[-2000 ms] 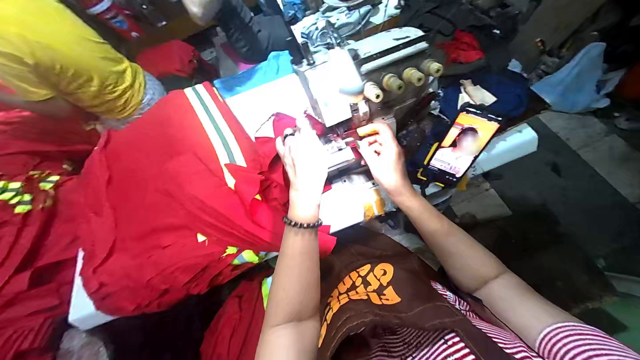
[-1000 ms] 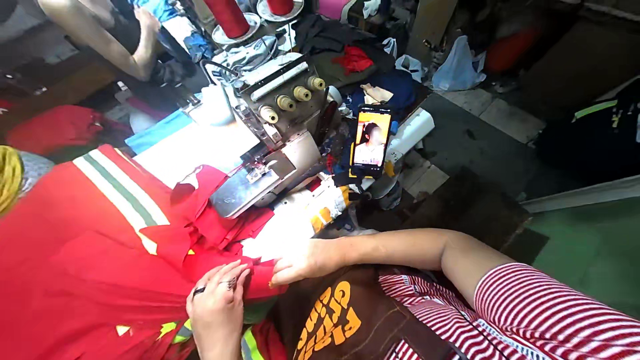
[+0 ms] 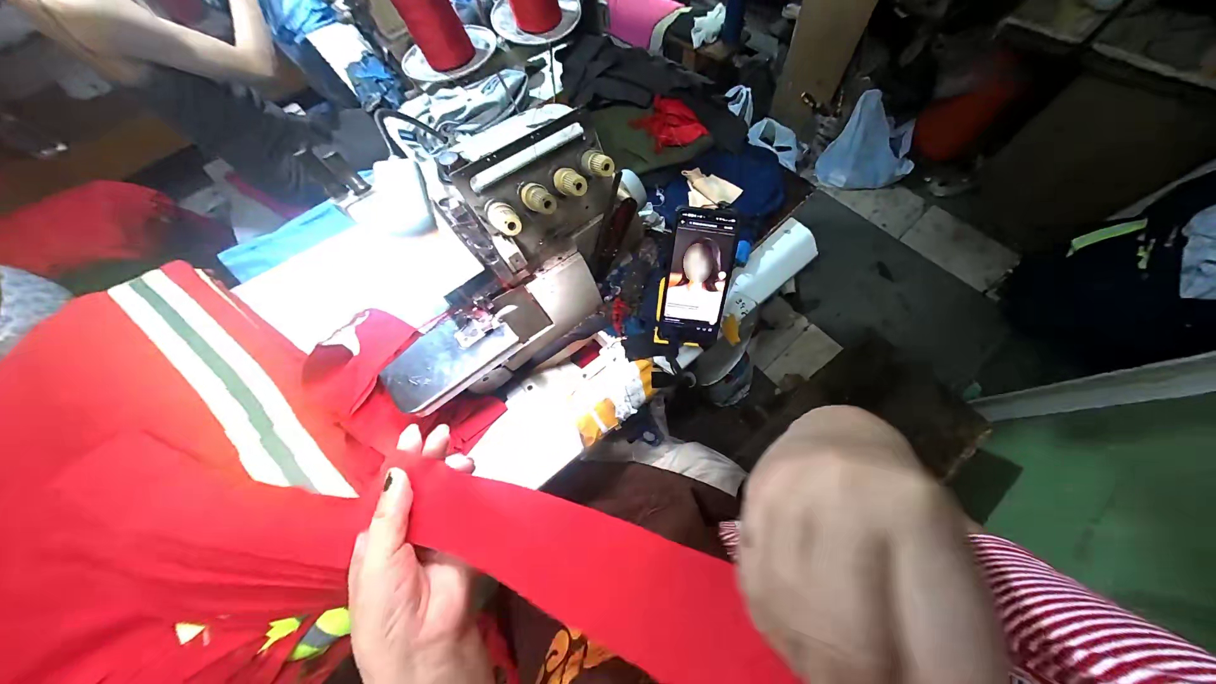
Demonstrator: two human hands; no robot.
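Across the bottom centre, a red fabric strip (image 3: 589, 570) stretches between my two hands. My left hand (image 3: 418, 570) pinches it near the red garment (image 3: 171, 456), thumb on top and fingers beneath. My right hand (image 3: 855, 541), blurred and close to the camera, grips the strip's other end; its fingertips are hidden. The garment, with a white and green striped band (image 3: 233, 380), spreads over the left side. Beyond my left hand is an overlock sewing machine (image 3: 532, 218) with several cream tension dials. Red cloth lies against its metal plate (image 3: 446, 361).
A phone (image 3: 698, 275) with a lit screen stands right of the machine. Red thread cones (image 3: 432, 33) are behind it. Plastic bags (image 3: 866, 142) lie on the floor at the back right. Another person's arm (image 3: 199, 47) shows at the upper left.
My hands, close together on the red cloth a second ago, are now apart with the strip stretched between them; the right one has moved right. Two seconds ago both were at the machine's needle area.
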